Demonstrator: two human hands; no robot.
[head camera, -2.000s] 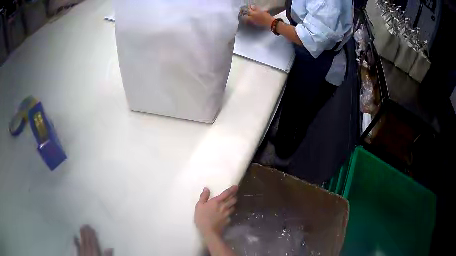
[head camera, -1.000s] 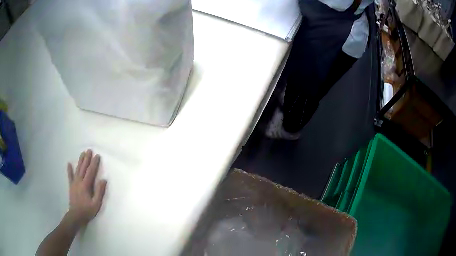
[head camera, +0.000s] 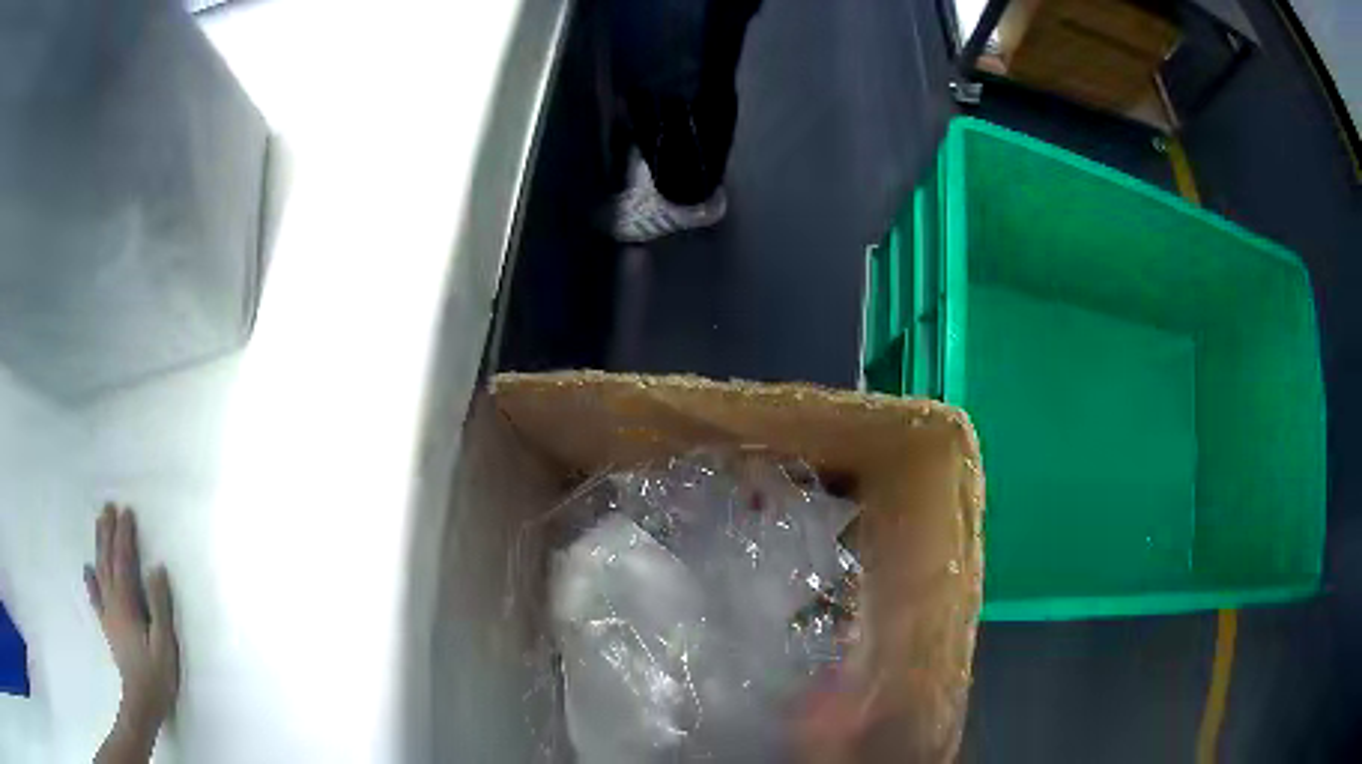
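My left hand (head camera: 135, 620) lies flat on the white table (head camera: 351, 373) at the lower left, fingers slightly apart, holding nothing. The white wrapped handbag (head camera: 135, 209) stands on the table at the upper left, cut off by the picture edge. An open brown carton (head camera: 926, 523) stands beside the table edge, with crumpled clear plastic (head camera: 642, 627) inside. A blurred reddish patch shows low in the carton; it may be my right hand, but its shape and grip cannot be made out.
A green crate (head camera: 1076, 433) stands on the dark floor right of the carton, its inside showing bare. Another person's dark trouser leg and light shoe (head camera: 665, 206) are beyond the carton. A wooden-brown box (head camera: 1090, 52) is at the top right. A blue object (head camera: 12, 657) shows at the left edge.
The view has swung right and down over the carton and crate. My left hand has come onto the table and rests flat. My right hand has left the table edge.
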